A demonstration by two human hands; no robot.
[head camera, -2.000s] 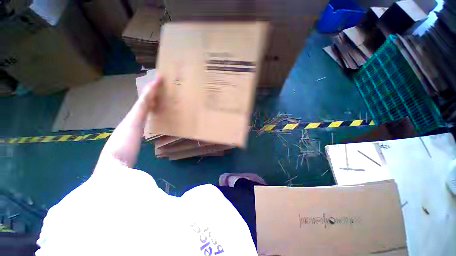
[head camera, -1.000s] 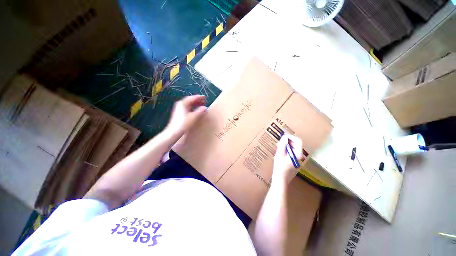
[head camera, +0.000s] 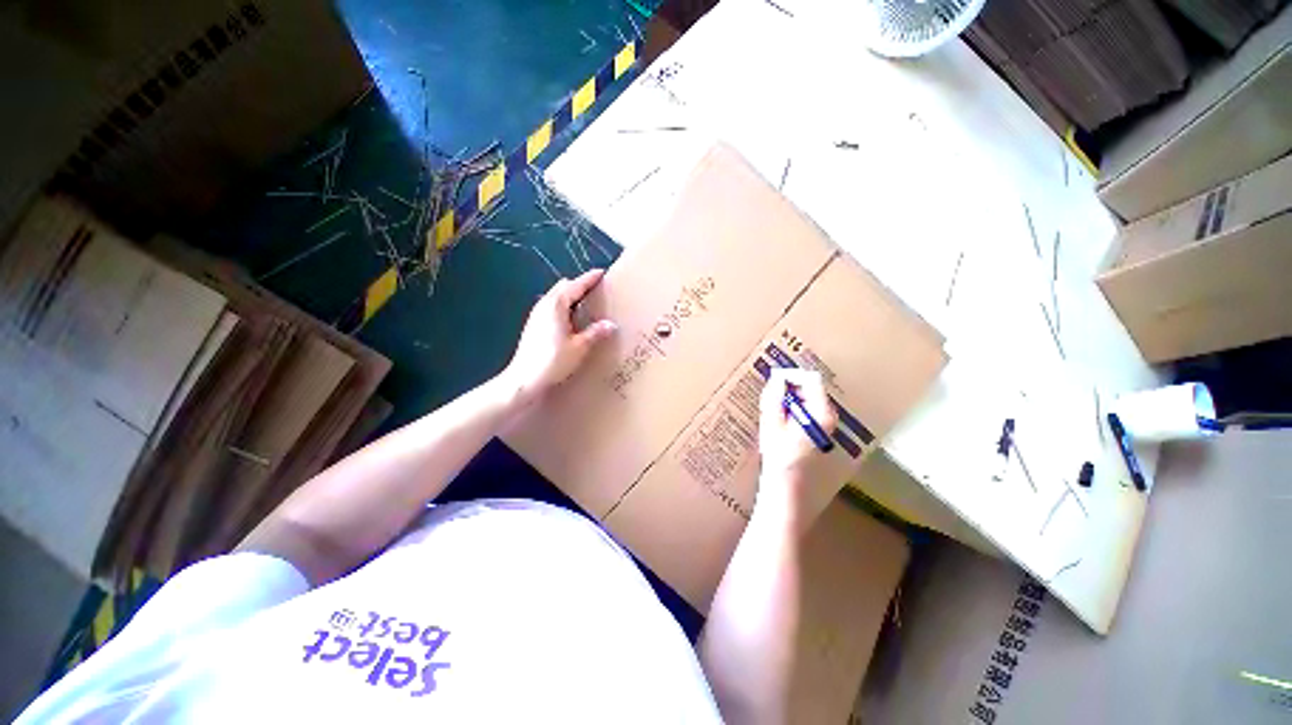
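Note:
A flattened brown carton point(head camera: 652, 411) lies across my lap and the table edge, with dark printed bars, small text and a crease line. My right hand point(head camera: 794, 418) holds a dark blue marker pen point(head camera: 806, 415) over the printed panel, its tip near the dark bar. Whether the tip touches is hidden by the fingers. My left hand point(head camera: 564, 337) rests at the carton's left edge, thumb on top and fingers curled at the edge. Another brown sheet point(head camera: 850, 595) shows under the carton at the lower right.
The white table point(head camera: 992, 283) holds a fan point(head camera: 918, 20), a white cylinder point(head camera: 1165, 411), a spare marker point(head camera: 1126, 451) and small black items. Stacked flat cartons point(head camera: 234, 439) stand at the left. A closed carton point(head camera: 1204, 269) is at the right. Thin strips litter the floor.
My left hand has come down from beside the carton onto its left edge. My right hand and pen have shifted slightly left on the print. Earlier, my left arm held a carton out over the floor pile.

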